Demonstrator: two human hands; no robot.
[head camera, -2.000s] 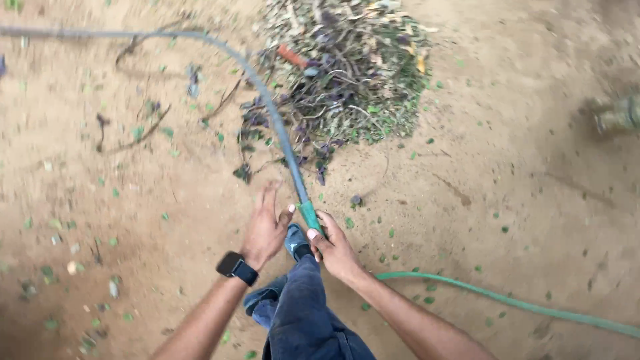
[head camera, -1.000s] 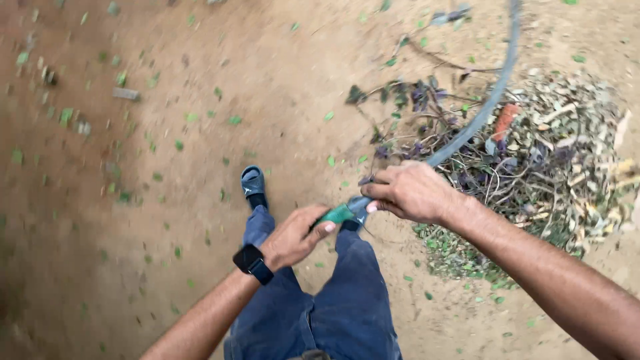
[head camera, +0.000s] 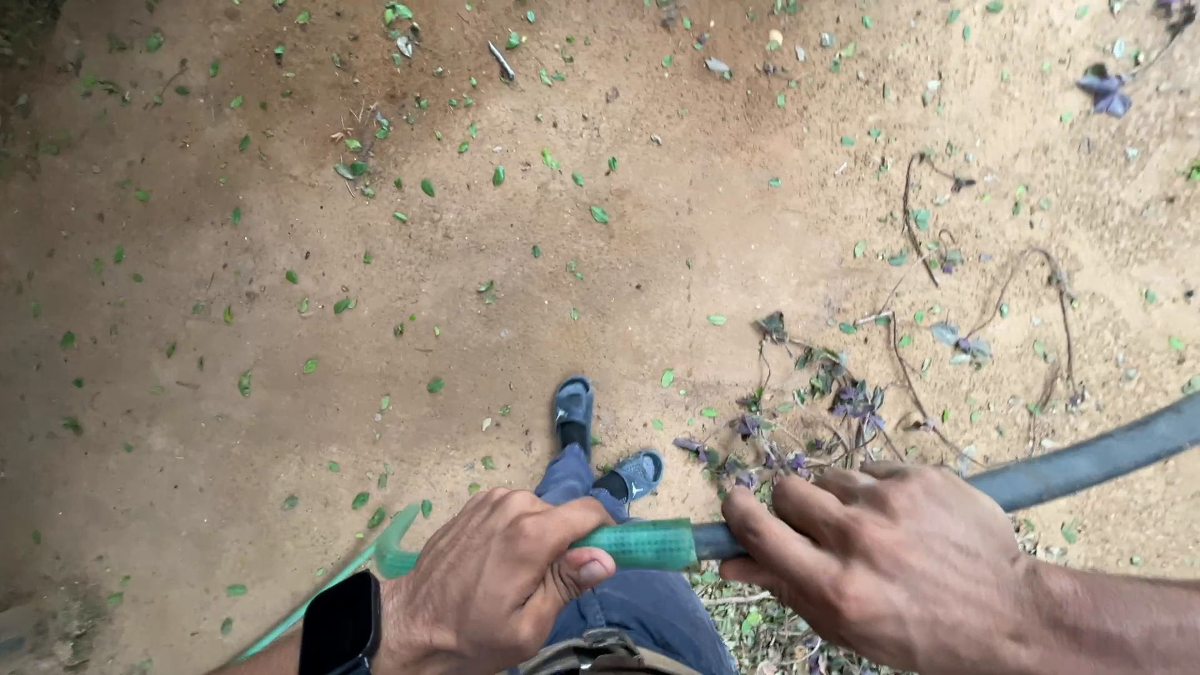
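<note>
My left hand (head camera: 497, 581), with a black smartwatch (head camera: 339, 626) on its wrist, grips a green hose (head camera: 647, 544) low in the middle of the head view. The green hose's end is sleeved over a dark grey hose (head camera: 1097, 459). On that grey hose, just right of the joint, my right hand (head camera: 872, 562) is closed. Left of my left hand the green hose bends and runs down to the lower left. The grey hose leads off past the right edge. My palms hide parts of both hoses.
Sandy ground (head camera: 450, 309) with scattered green leaves surrounds my sandalled feet (head camera: 574, 412). Wilted purple-leaved vines (head camera: 853, 403) lie at the right, near the grey hose. Part of a heap of cut leaves and twigs (head camera: 759, 623) shows below my right hand.
The view has turned, and the debris heap has mostly left it. My right hand was on the green sleeve two seconds ago; now it holds the grey hose, while my left hand has closed on the green one.
</note>
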